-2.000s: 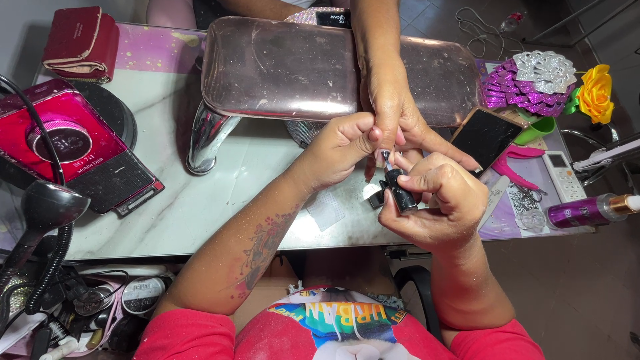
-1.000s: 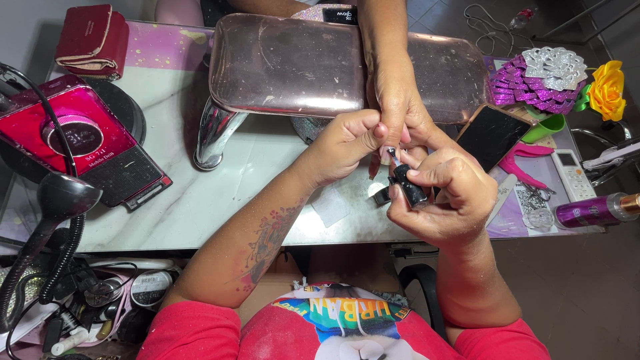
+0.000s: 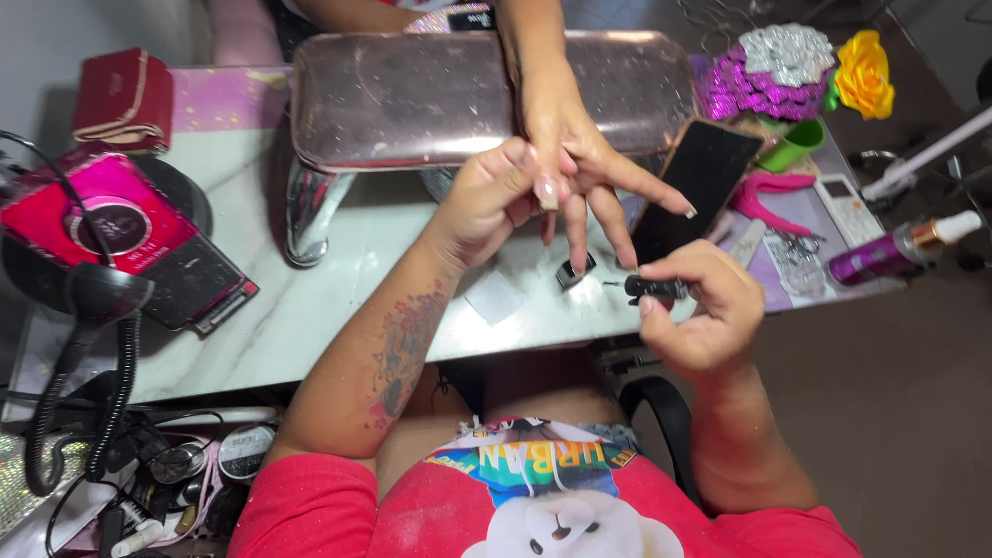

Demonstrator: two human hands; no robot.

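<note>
My left hand [image 3: 492,203] grips another person's thumb between its thumb and fingers. That person's hand [image 3: 577,151] reaches down over the padded armrest [image 3: 403,101], fingers spread, with a glossy nail on the held thumb. Lower right, my right hand [image 3: 701,310] pinches the black cap of a nail polish brush [image 3: 655,287], its thin tip pointing left. A small black polish bottle [image 3: 576,271] stands on the marble-look table, left of the brush and beneath the other person's fingertips. A small white square sheet [image 3: 494,297] lies below my left hand.
A smartphone [image 3: 701,186] leans right of the other hand. Farther right are a pink clip-like item [image 3: 763,203], a white remote [image 3: 845,205], a purple bottle [image 3: 876,257] and a green cup [image 3: 794,146]. A lamp [image 3: 112,298], pink box [image 3: 108,217] and red wallet [image 3: 124,101] are left.
My right hand has moved away from the held thumb, down and to the right, with the brush. The other person's fingers are now spread, and the bottle shows on the table.
</note>
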